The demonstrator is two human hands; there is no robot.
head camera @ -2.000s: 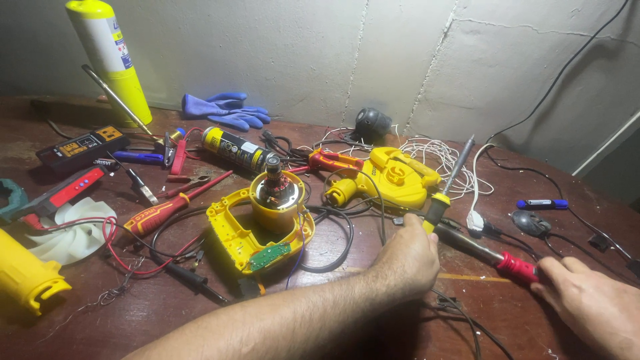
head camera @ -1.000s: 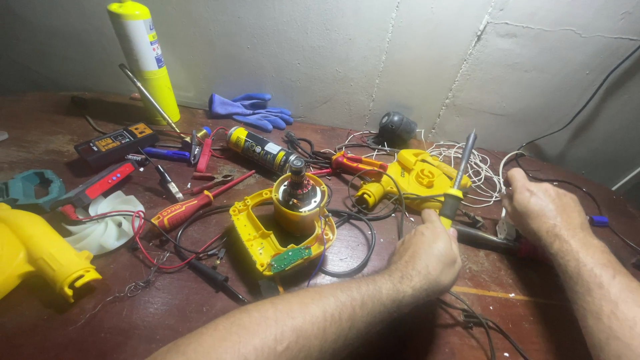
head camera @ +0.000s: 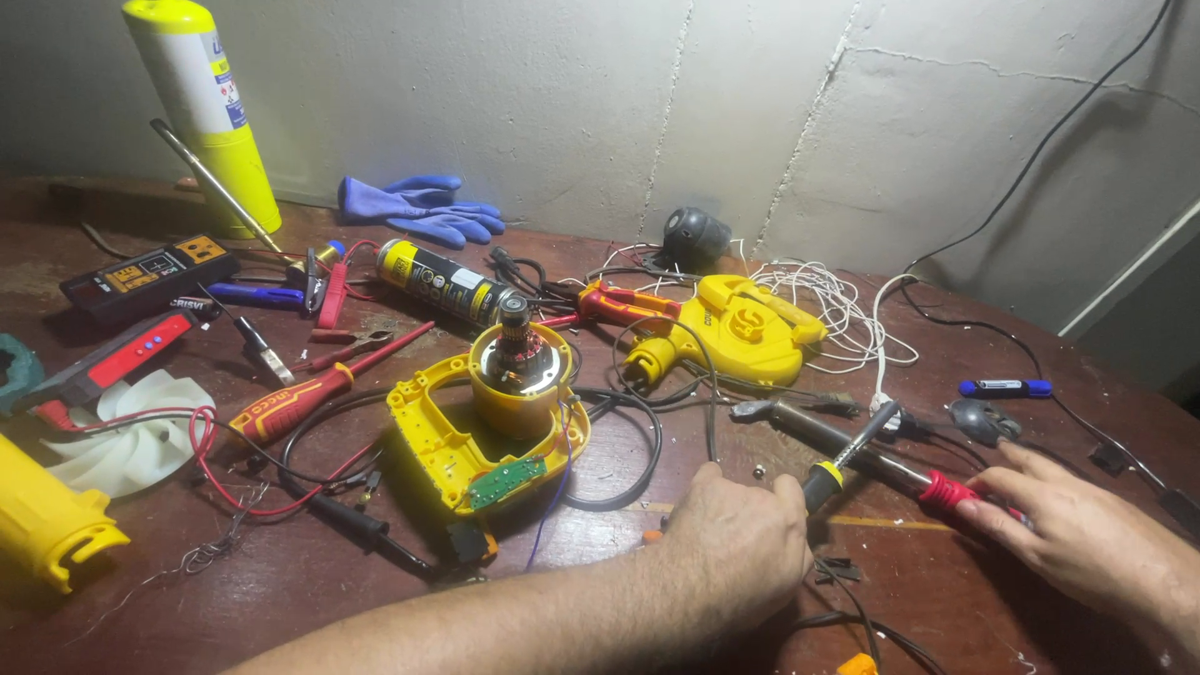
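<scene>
My left hand (head camera: pixel 741 544) is closed around a hand tool with a yellow-and-black handle (head camera: pixel 822 480) and a metal shaft that slants up to the right. To its right, the thumb and fingers of my right hand (head camera: pixel 1041 516) are on the red handle (head camera: pixel 947 489) of a large soldering iron, whose metal tube (head camera: pixel 844 445) lies on the table behind the hand tool. A white plug (head camera: pixel 886 412) is close to the shaft's end. Left of my left hand is an opened yellow power tool housing (head camera: pixel 431 441) with a motor armature (head camera: pixel 516 352) and a green circuit board (head camera: pixel 506 483).
Behind are a yellow blower casing (head camera: pixel 750 328), red-and-yellow pliers (head camera: pixel 623 305), a spray can (head camera: pixel 445 281) and blue gloves (head camera: pixel 422 208). A screwdriver (head camera: pixel 291 403), a white fan wheel (head camera: pixel 131 436) and a gas cylinder (head camera: pixel 202 122) are leftward. Loose cables cross the table; a blue marker (head camera: pixel 1005 388) lies at right.
One second ago my right hand was farther up, beside the white plug's cord; now it is down at the red handle. My left hand still holds the same yellow-and-black tool.
</scene>
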